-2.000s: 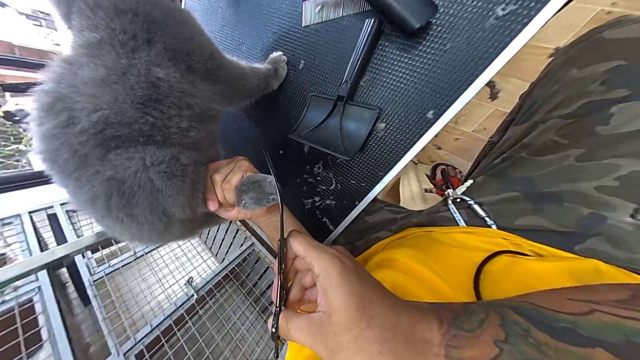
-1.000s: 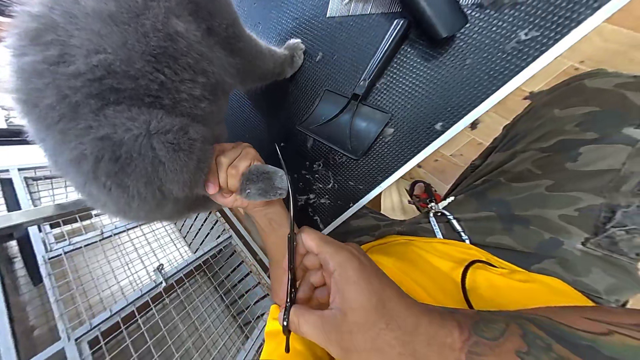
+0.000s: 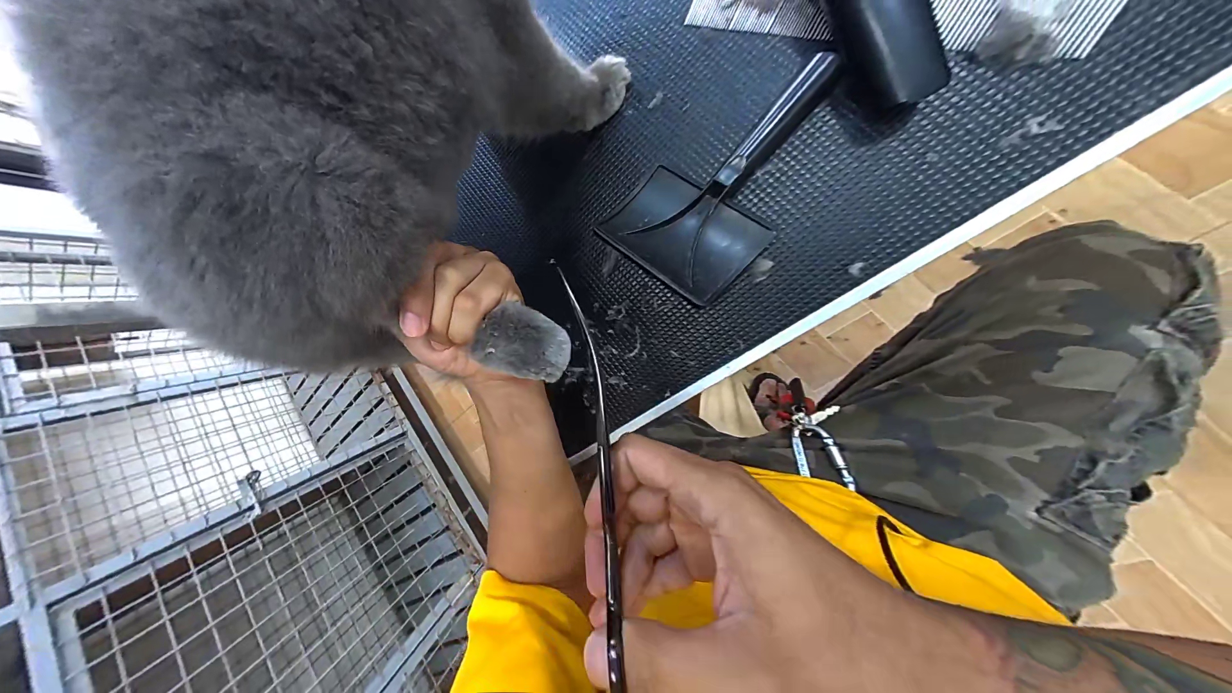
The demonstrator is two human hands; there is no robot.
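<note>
A grey, thick-coated cat point(image 3: 279, 183) stands on the black textured table at the upper left, its head out of view. My left hand point(image 3: 462, 303) is closed around the cat's lower leg, and the furry grey paw point(image 3: 525, 342) sticks out of my fist to the right. In my right hand point(image 3: 674, 539) is a pair of slim curved grooming scissors point(image 3: 597, 414), seen edge-on. The tips point up past the right side of the paw, with a small gap between. My right fingers partly hide the handles.
On the textured tabletop point(image 3: 924, 164) lie a small black dustpan point(image 3: 693, 236), a black object point(image 3: 890, 48) and a metal grooming comb point(image 3: 1078, 24) with fur, among loose clippings. Wire cages point(image 3: 192, 481) stand below left. A white edge borders the table.
The view has shifted, so the cat and cages appear further left. Both hands keep their hold, and the scissors stay beside the paw, now seen more edge-on.
</note>
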